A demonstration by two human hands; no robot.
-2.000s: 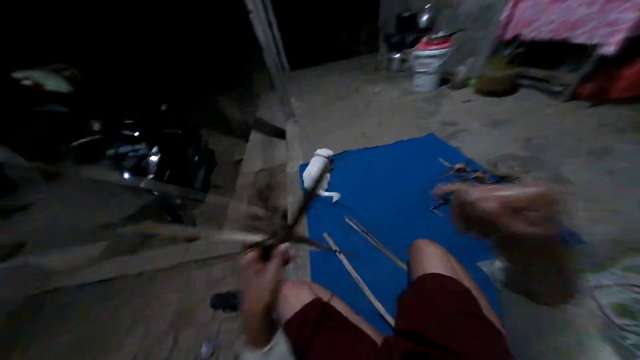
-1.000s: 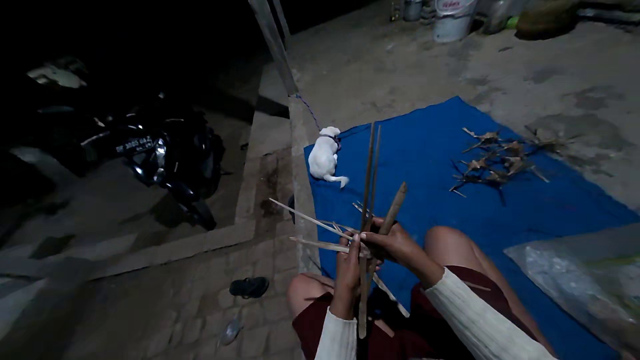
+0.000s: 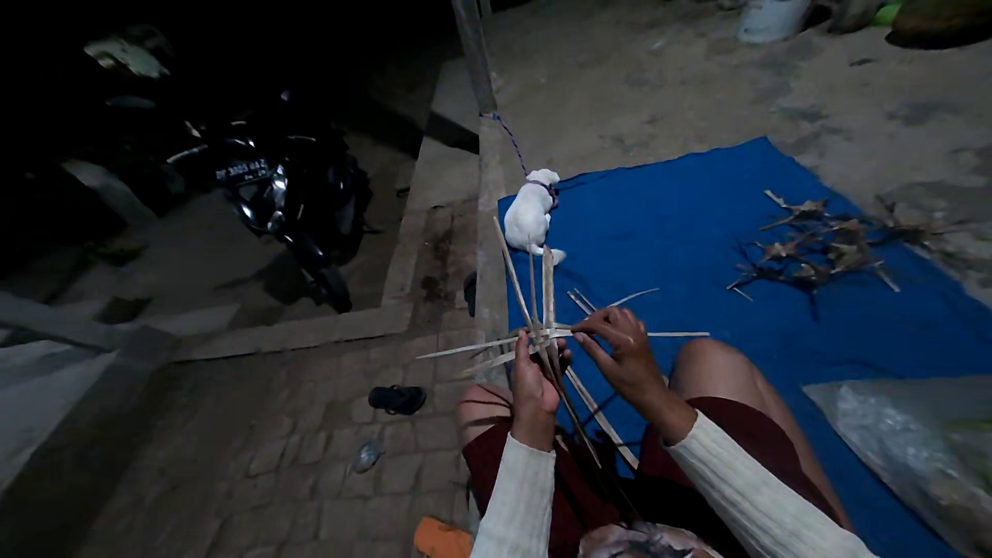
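Above my lap, my left hand [image 3: 536, 381] grips a bundle of crossed, dry plant strips [image 3: 548, 298] near the point where they meet. The strips fan out upward, to the left and to the right, and some hang down toward my lap. My right hand [image 3: 622, 353] pinches a pale strip just right of the crossing with thumb and fingertips. Beneath the hands, long loose strips [image 3: 603, 418] lie slanted between my knees. On the blue mat [image 3: 643, 209], at the right, rests a pile of woven pieces [image 3: 825, 244] with sticking-out ends.
A white dog [image 3: 529, 213] on a leash tied to a post [image 3: 474, 58] lies at the mat's left edge. A clear plastic bag [image 3: 883, 434] is at lower right. A black sandal [image 3: 397, 399] lies on the paving. A motorcycle [image 3: 287, 201] stands left, a white bucket [image 3: 773, 19] at the top.
Two seconds ago my hands were far apart; one second ago they were together at the strips. Now my right hand has shifted slightly right of the crossing. The thick stick between the hands is no longer seen there.
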